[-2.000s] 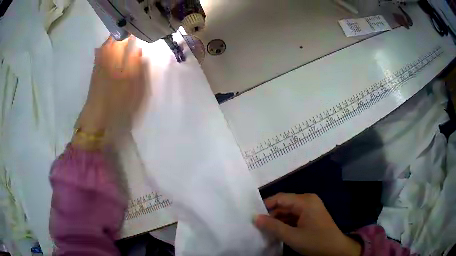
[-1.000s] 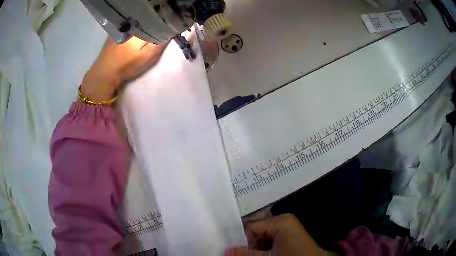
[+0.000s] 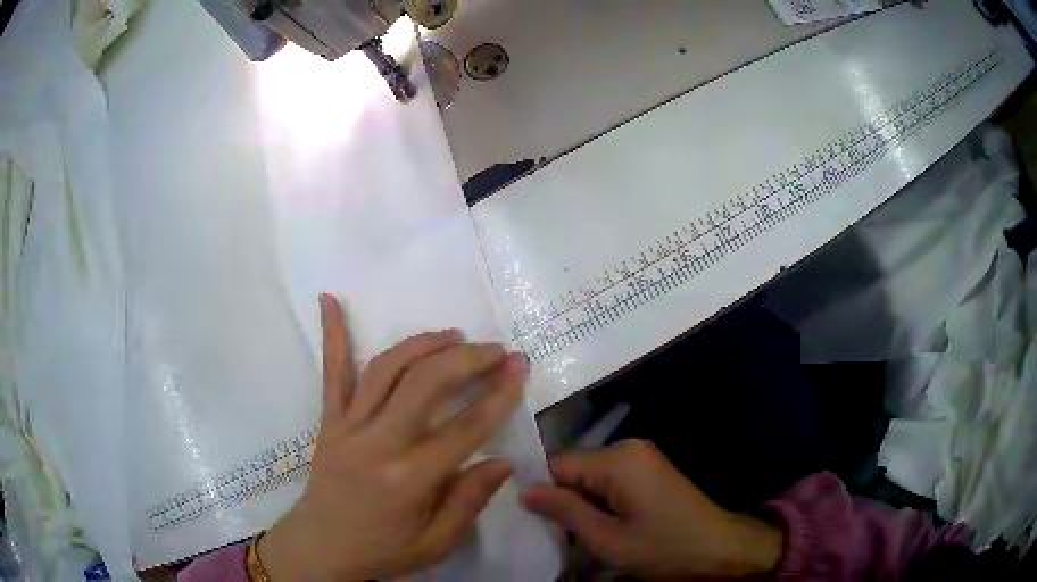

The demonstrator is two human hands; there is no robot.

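A white fabric panel (image 3: 370,216) runs from under the presser foot (image 3: 392,75) down over the table's front edge. My left hand (image 3: 415,438) lies flat on the panel near the front edge, fingers spread, with fingertips by its right border. My right hand (image 3: 637,500) pinches the panel's right edge between thumb and fingers just below the table edge. The machine head (image 3: 324,21) is at the top, its lamp glowing on the cloth. The needle itself cannot be made out.
White cloth (image 3: 57,262) is heaped at the left, and more crumpled white cloth (image 3: 967,398) hangs at the right. Ruler scales (image 3: 728,216) run along the table front. A printed white label (image 3: 821,9) lies at the top right. A dark gap is below the table.
My left hand has moved from beside the presser foot down to the panel near the table's front edge. My right hand still holds the panel's edge. The camera view has shifted slightly.
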